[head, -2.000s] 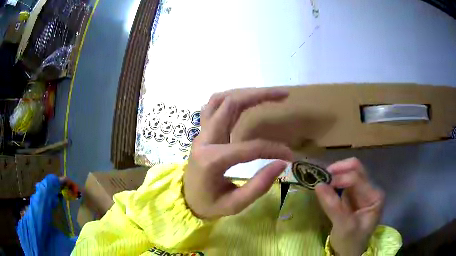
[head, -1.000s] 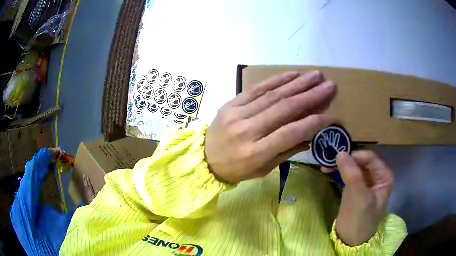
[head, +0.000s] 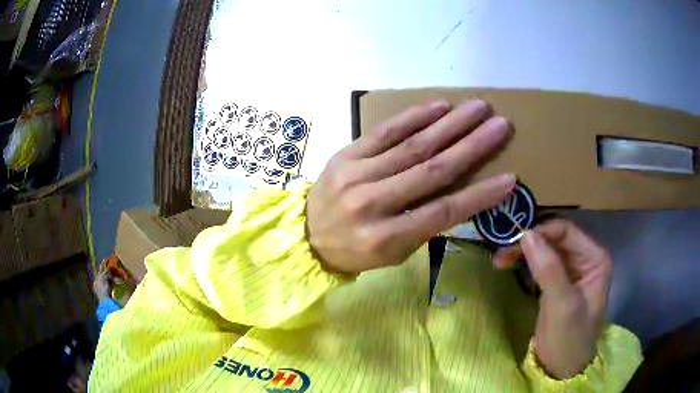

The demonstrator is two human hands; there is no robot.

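Observation:
The brown handled carton (head: 556, 165) lies across the table, a whitish carry handle (head: 646, 156) in its dark slot. My left hand (head: 407, 184) is spread flat over its left part, fingers slightly apart, index fingertip at the sticker's upper edge; its thumb is hidden. My right hand (head: 568, 280) pinches the lower right edge of the round black seal sticker (head: 503, 213) between thumb and fingers. The sticker is at the carton's near edge, its upper left partly covered by my left index finger. I cannot tell if it is stuck down.
A sticker sheet (head: 242, 141) with rows of black discs lies on the white table (head: 307, 46) at the left. Layered cardboard (head: 178, 115) lines the table's left side. A brown carton (head: 157, 234) stands beyond. Part of another person's hand (head: 102, 284) shows at lower left.
My left hand has gone from a raised, curled pose to flat on the carton. The sticker has moved up to the carton's near edge, still in my right fingers. The other person's blue sleeve has mostly left view.

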